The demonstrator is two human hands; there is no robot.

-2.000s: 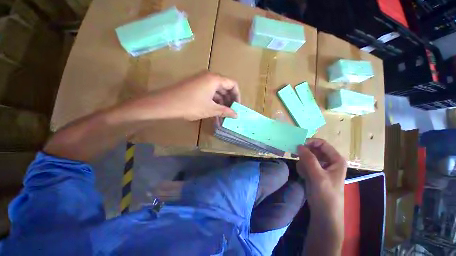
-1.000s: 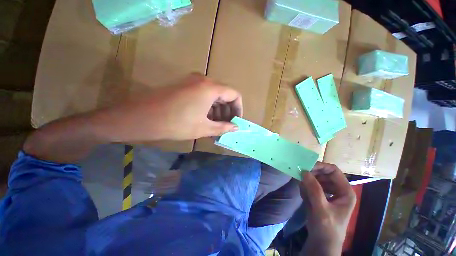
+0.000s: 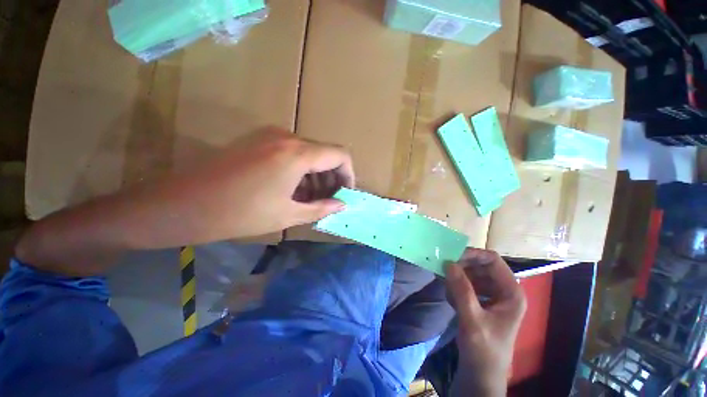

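A mint green punched strip [image 3: 391, 233] is held level above my lap, at the near edge of the cartons. My left hand [image 3: 314, 180] pinches its left end between thumb and fingers. My right hand [image 3: 487, 298] pinches its right end. The strip has small dark holes and a shiny surface. Anything beneath it is hidden. Two loose green strips [image 3: 479, 167] lie overlapping in a V on the carton, beyond my right hand.
Closed brown cartons [image 3: 364, 101] form the work surface. Wrapped green bundles [image 3: 570, 146] stand at the right and along the far side, one loosely wrapped bundle [image 3: 182, 23] at far left. A black crate with red liner [image 3: 535, 333] is beside my knees. Yellow-black floor tape [image 3: 188, 291] shows below.
The ridged grey stack edge seen earlier under the strip no longer shows. Both hands hold the strip at its ends throughout. The view has shifted, with small changes since the second frame.
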